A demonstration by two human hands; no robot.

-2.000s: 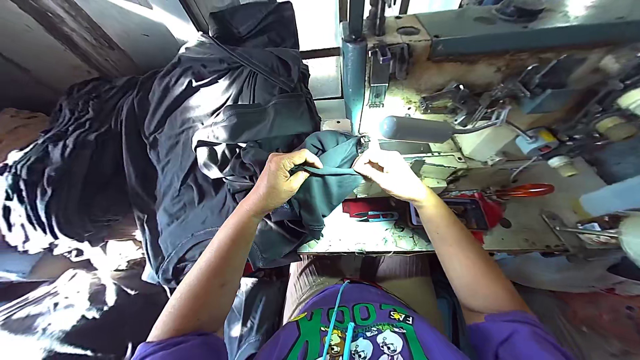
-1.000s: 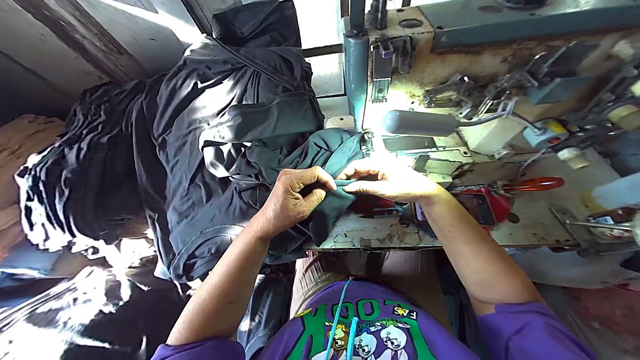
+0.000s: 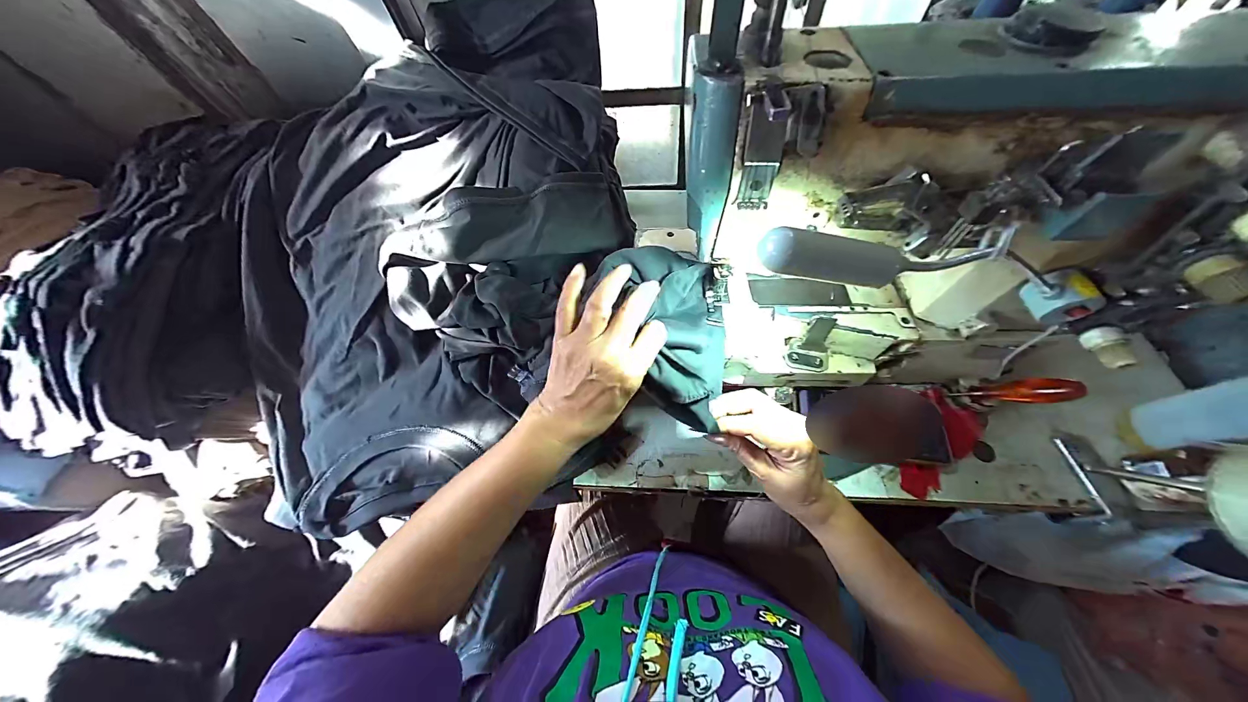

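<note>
A dark green garment piece (image 3: 687, 331) lies against the needle area of an industrial sewing machine (image 3: 819, 331), its right edge near the presser foot. My left hand (image 3: 600, 361) rests on the cloth with its fingers spread, pressing it flat from above. At the cloth's lower corner, my right hand (image 3: 765, 439) pinches the edge between thumb and fingers. A large heap of dark garments (image 3: 361, 283) adjoins the cloth on the left. The needle itself cannot be made out in the glare.
A grey rounded lamp or guard (image 3: 829, 255) juts over the machine bed. An orange-handled screwdriver (image 3: 1033, 390), a red cloth (image 3: 960, 424) and a metal rod tool (image 3: 1082, 478) lie on the machine table (image 3: 673, 468) at the right. A teal post (image 3: 714, 146) stands behind.
Both hands were together on the cloth's edge beside the machine. They have moved apart: the left now lies flat on the cloth, while the right has come lower, to its corner.
</note>
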